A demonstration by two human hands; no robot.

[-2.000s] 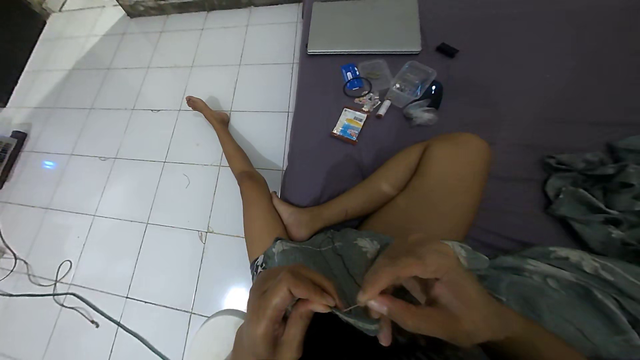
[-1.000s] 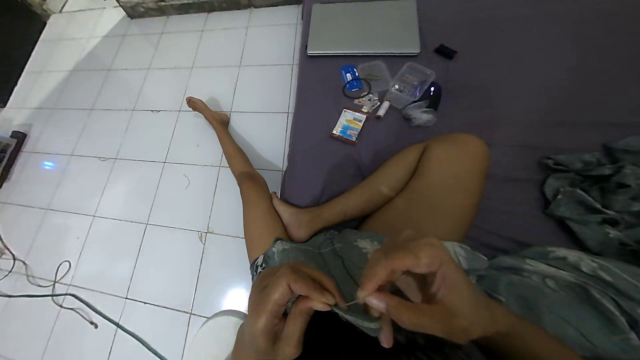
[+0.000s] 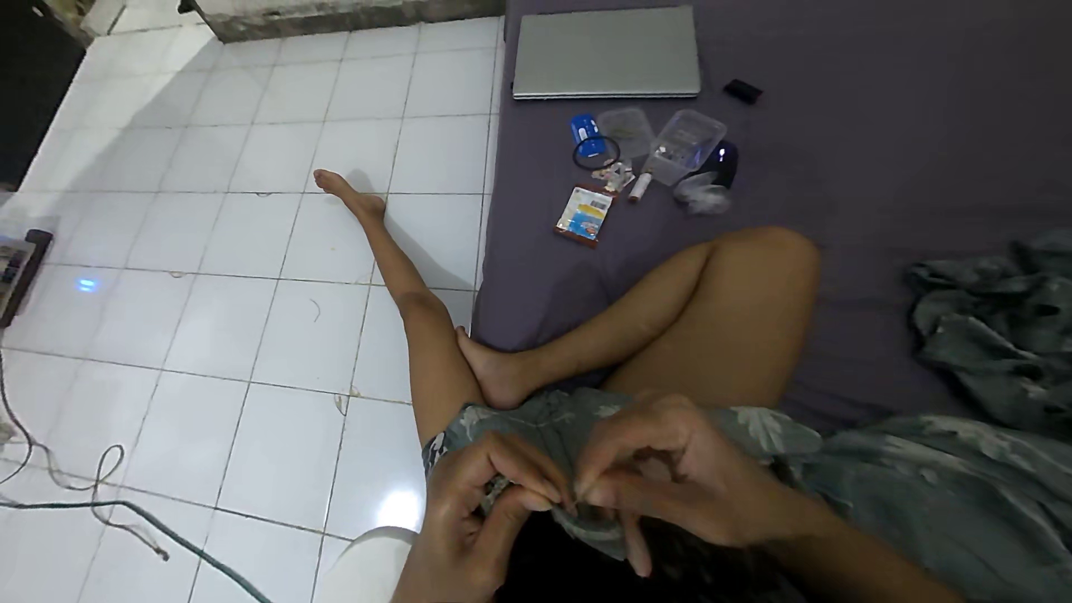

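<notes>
My left hand [image 3: 490,511] is at the bottom centre, thumb and forefinger pinched on something thin and small, perhaps a needle or thread. Just beside it, my right hand [image 3: 670,477] pinches at the same spot, its fingertips almost touching the left ones. The thin thing is too small to make out clearly. Below both hands lies grey-green patterned cloth [image 3: 536,419] over my lap, and more of this cloth [image 3: 904,486] spreads to the right.
On the purple sheet [image 3: 879,167] lie a closed laptop [image 3: 607,54], a clear plastic box [image 3: 687,142], a blue item [image 3: 588,134], a printed packet [image 3: 584,215], a small white cylinder [image 3: 641,187] and crumpled cloth [image 3: 997,335]. Cables [image 3: 126,504] cross the tiled floor [image 3: 310,327] at left.
The fingertips of my two hands have come closer together. In the earlier frames a thin, pale strand shows between them.
</notes>
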